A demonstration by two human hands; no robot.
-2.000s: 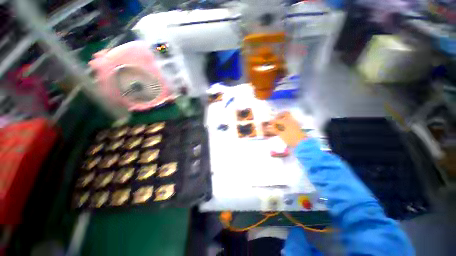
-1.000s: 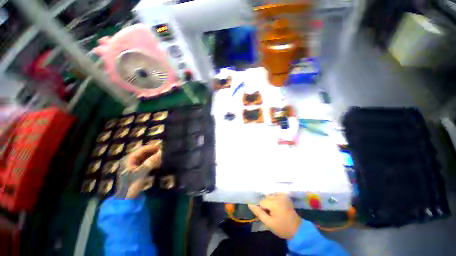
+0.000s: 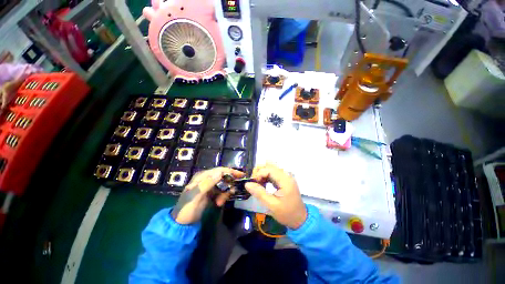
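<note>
A small dark module (image 3: 238,185) is held between both hands, over the right front corner of the left blister tray (image 3: 213,145). My left hand (image 3: 200,191) grips it from the left. My right hand (image 3: 279,194) has its thumb and fingers on its right side. The fingers hide part of the module. The left blister tray holds rows of square gold-silver modules (image 3: 158,152), and its right-hand pockets are bare black. Orange-brown fixtures (image 3: 305,113) with dark centres stand on the white work plate (image 3: 288,161).
An orange-gold press head (image 3: 362,89) hangs over the plate. Small black parts (image 3: 274,120), a pink-and-white block (image 3: 339,137) and teal tweezers (image 3: 368,147) lie there. A red button (image 3: 356,224) is at the front. A pink fan (image 3: 188,47) stands behind the left tray; a black tray (image 3: 434,199) is right.
My left hand has moved right from over the tray's modules. My right hand has moved up and left from the machine's front edge. Both now meet at the dark module.
</note>
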